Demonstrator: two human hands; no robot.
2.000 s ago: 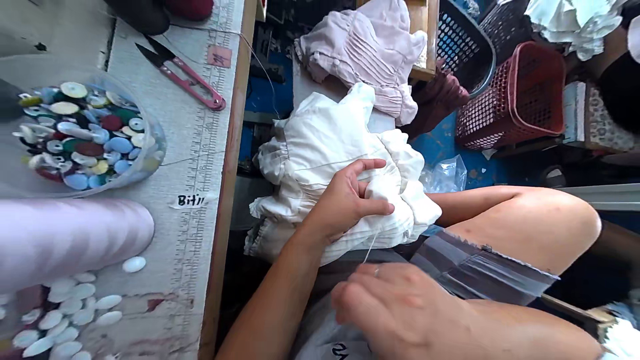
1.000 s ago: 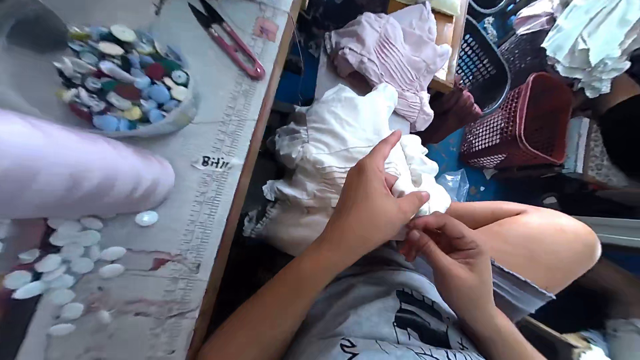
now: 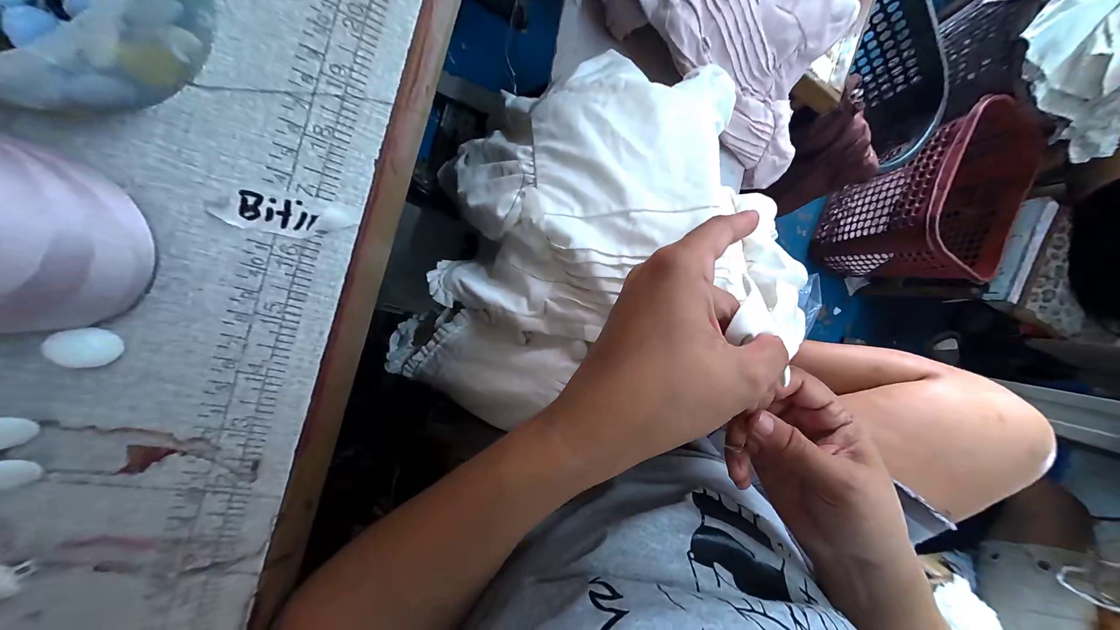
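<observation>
A white garment [image 3: 612, 175] with pleats and ruffled edges lies across my lap. My left hand [image 3: 691, 341] pinches a bunched part of its cloth between thumb and fingers, near its right side. Just below, my right hand [image 3: 805, 446] has its fingertips together close to my left thumb. A fine thread or needle seems to show at the right fingertips, too small to tell which. Beyond the white garment lies a pale pink pleated garment [image 3: 744, 70].
On the left, a table [image 3: 184, 376] with ruler markings holds a clear tub of buttons [image 3: 114, 52], a pale lilac roll [image 3: 70, 236] and loose white oval pieces [image 3: 83, 347]. Its wooden edge runs beside my left forearm. A red plastic basket [image 3: 919, 201] stands at right.
Two seconds ago my right hand was apart from the garment, with a thread between; now it is beside my left fingers. The left hand keeps hold of the cloth.
</observation>
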